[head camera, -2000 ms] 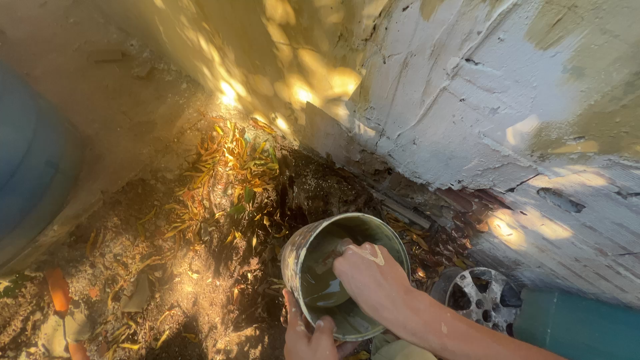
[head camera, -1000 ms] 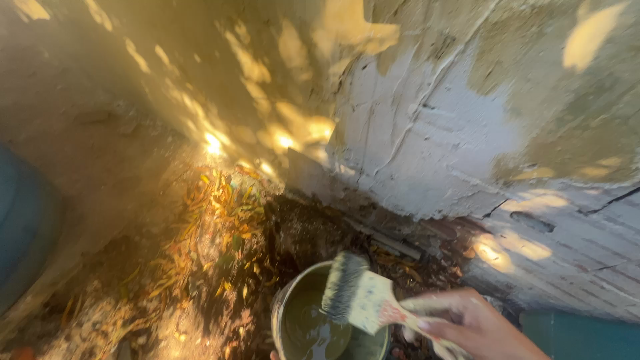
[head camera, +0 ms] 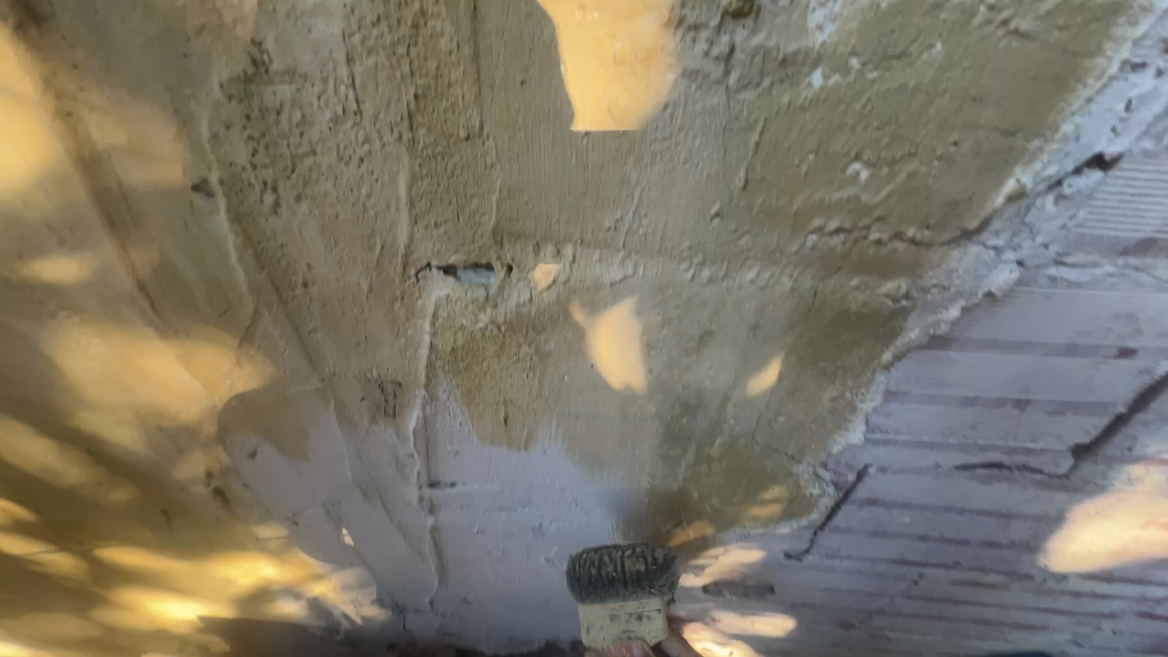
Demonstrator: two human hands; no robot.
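At the bottom of the view, my right hand (head camera: 639, 646) holds a wide paintbrush (head camera: 623, 593) upright, with its dark wet bristles pointing up. Only fingertips show at the brush's base. The bristles are in front of the lower part of a rough plastered wall (head camera: 593, 210); whether they touch it I cannot tell. Olive-tan coating covers much of the wall, and a pale uncoated patch (head camera: 520, 529) lies just left of and above the brush. My left hand and the bucket are out of view.
Ribbed pale blocks (head camera: 985, 438) with dark cracks lie bare at the right, below a ragged plaster edge (head camera: 881, 374). A small hole (head camera: 470, 273) breaks the wall near the centre. Patches of sunlight fall across the surface.
The right hand, first inside the bucket, came out with the brush, which is now up at the wall. The view has tilted up, and the bucket has left it.
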